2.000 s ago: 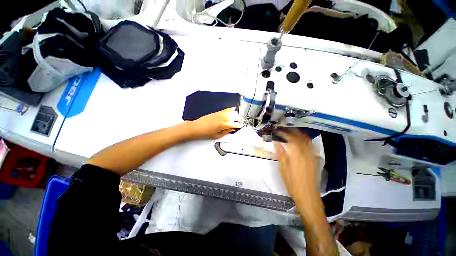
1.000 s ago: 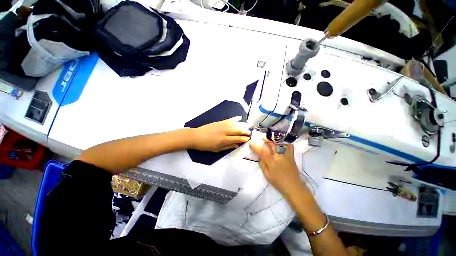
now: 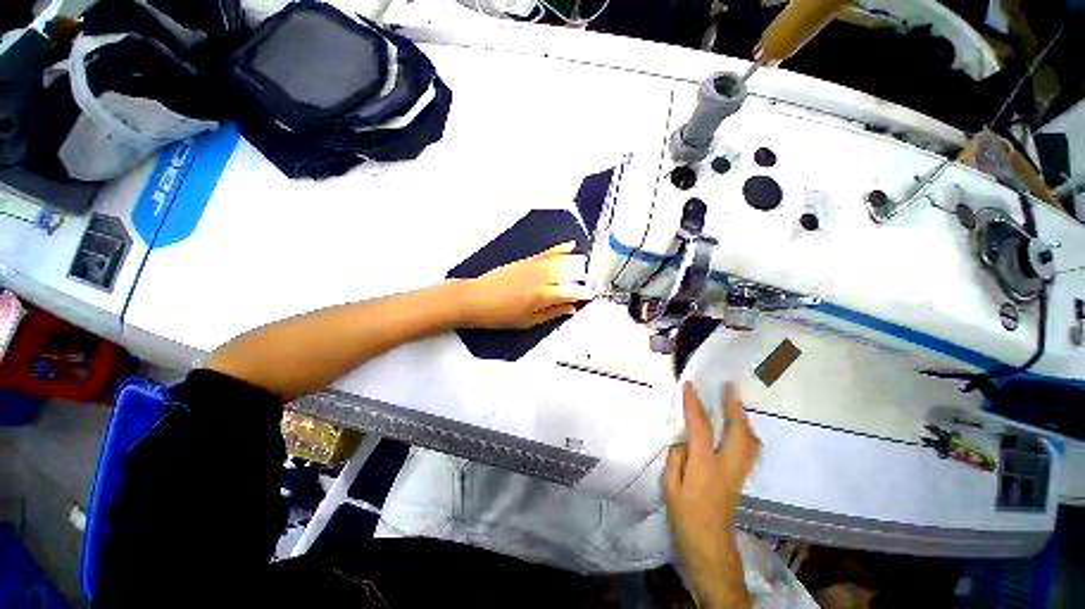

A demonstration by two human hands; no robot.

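Observation:
A dark panel [image 3: 509, 252] lies flat left of the needle, with a smaller dark piece [image 3: 591, 200] beside the machine head. My left hand [image 3: 524, 294] lies on the dark panel, its fingertips close to the presser foot [image 3: 648, 307]. White fabric [image 3: 712, 363] lies right of the needle with a dark edge beside the foot. My right hand [image 3: 710, 466] is at the front, its fingers spread at the edge of the white fabric; whether it pinches it is hard to tell. The sewing machine [image 3: 821, 256] head covers the area behind the needle.
A stack of cut panels [image 3: 319, 71] and a black and white bundle [image 3: 125, 95] lie upper left. A brown patch [image 3: 779, 362] is on the bed. Thread snips [image 3: 959, 447] lie right. A blue crate [image 3: 113, 446] and red crate [image 3: 54, 357] stand below left.
My right hand has moved from the needle toward the table front and its fingers have spread. The brown patch now shows. The white fabric has shifted away from beneath my right hand's former place.

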